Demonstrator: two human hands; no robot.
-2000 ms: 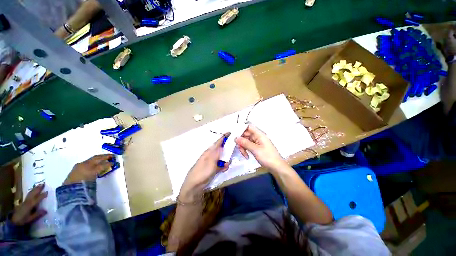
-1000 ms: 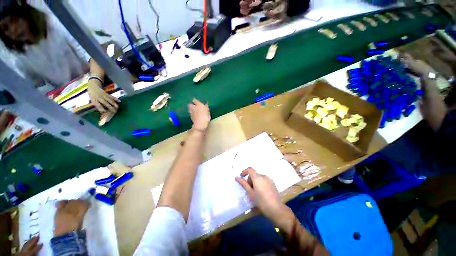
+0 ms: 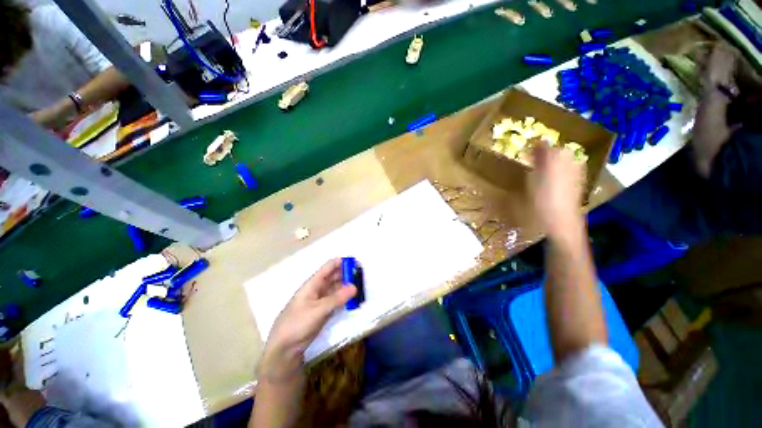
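My left hand point(image 3: 313, 305) holds a blue battery pack point(image 3: 352, 282) upright between thumb and fingers, above the white work sheet point(image 3: 401, 242). A dark patch shows on the pack's side. My right hand point(image 3: 556, 180) is blurred and reaches over the near side of the open brown parts box point(image 3: 480, 146). Its fingertips are at the cream-yellow pieces point(image 3: 522, 134) inside; whether they hold one cannot be told. Thin reddish lead wires point(image 3: 480, 219) lie along the sheet's right edge.
The green conveyor point(image 3: 334, 125) carries blue packs and cream-tan assemblies point(image 3: 293, 94). A metal upright point(image 3: 109, 180) stands at left. Loose blue packs point(image 3: 167, 284) lie left of the sheet. A blue heap point(image 3: 618, 96) lies beyond the box, beside another person's arm point(image 3: 710, 117). A blue stool point(image 3: 530, 326) stands below.
My left hand has come back from over the conveyor and now holds a blue pack over the sheet. My right hand has moved from the sheet to the parts box. The camera view has shifted.
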